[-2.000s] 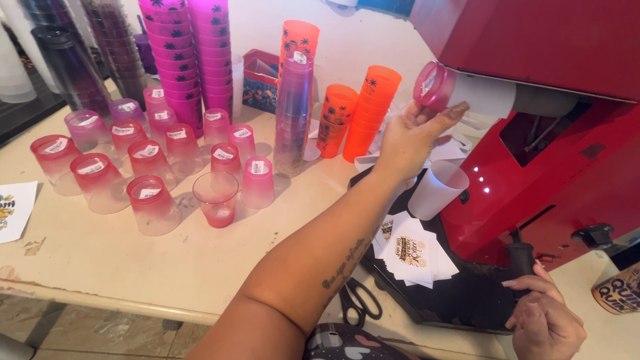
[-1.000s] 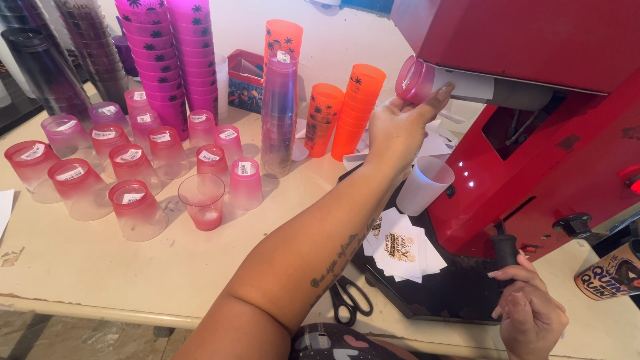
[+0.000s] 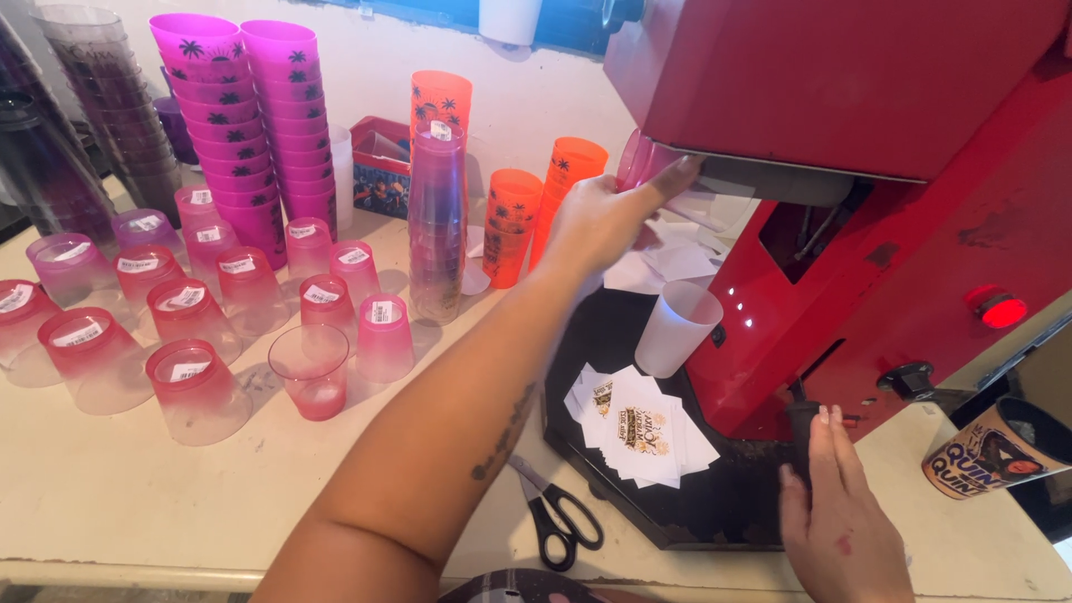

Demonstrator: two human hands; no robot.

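Note:
My left hand reaches up to the red heat press and holds a clear plastic cup with a pink base. The cup's clear body shows just below the press's grey cylinder; my fingers partly hide it. My right hand lies against the black lever handle with its fingers straight and thumb apart. Between the hands, a frosted cup stands upright on the black press base. Beside it lies a pile of printed paper transfers.
Upside-down pink-and-clear cups and one upright cup stand on the left. Behind them are magenta cup stacks, a tall purple stack and orange stacks. Black-handled scissors lie near the front edge. A printed cup stands right.
The white paper around the cup at the cylinder no longer shows, and the grey cylinder is more exposed. The fingers of my right hand have straightened against the lever handle. A red light on the press shows now.

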